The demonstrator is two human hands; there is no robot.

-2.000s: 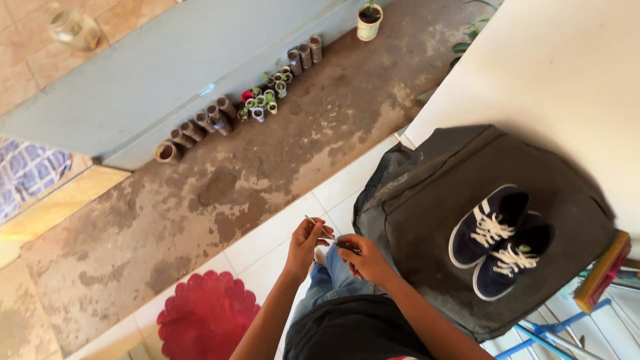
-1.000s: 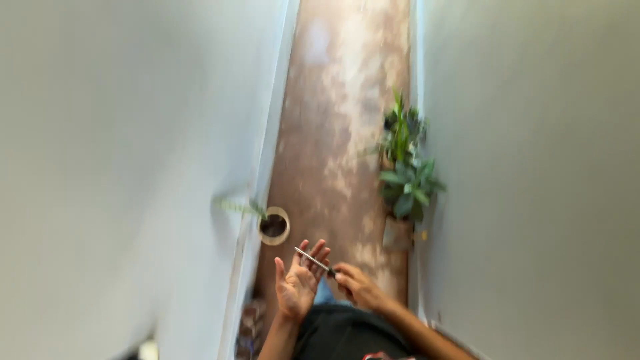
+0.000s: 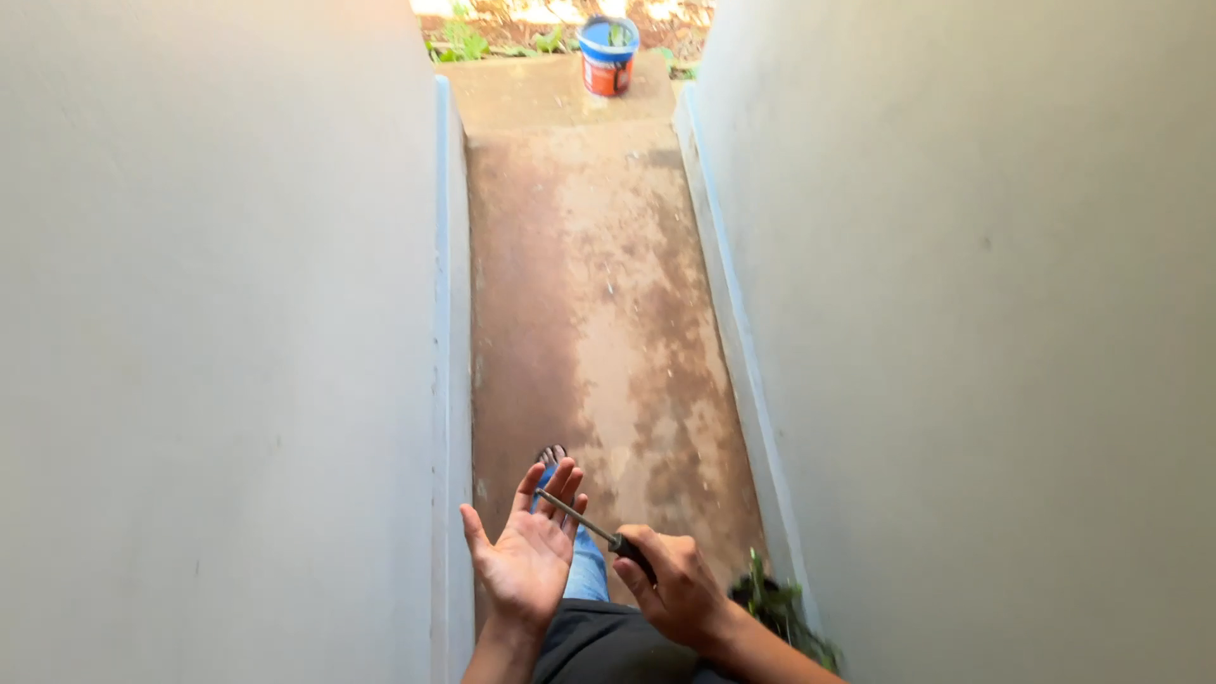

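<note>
My right hand (image 3: pixel 676 584), low in the head view, is closed around the dark handle of a screwdriver (image 3: pixel 581 519). The metal shaft points up and to the left. Its tip lies in front of the fingers of my left hand (image 3: pixel 532 556); whether it touches them I cannot tell. That left hand is palm up with the fingers spread and grips nothing. Below the hands are a dark shirt and a blue jeans leg, with a foot in a dark sandal ahead.
Pale walls rise on both sides of a narrow, stained concrete passage (image 3: pixel 608 361). A blue and red bucket (image 3: pixel 608 71) with a plant in it stands at the far end, near leafy ground. Green potted plants (image 3: pixel 774 603) sit against the right wall, close by my right forearm.
The view has moved from the shoes and small pots into the passage, and farther along it. My left hand was closer to closed two seconds ago and now lies spread. The screwdriver stays in my right hand.
</note>
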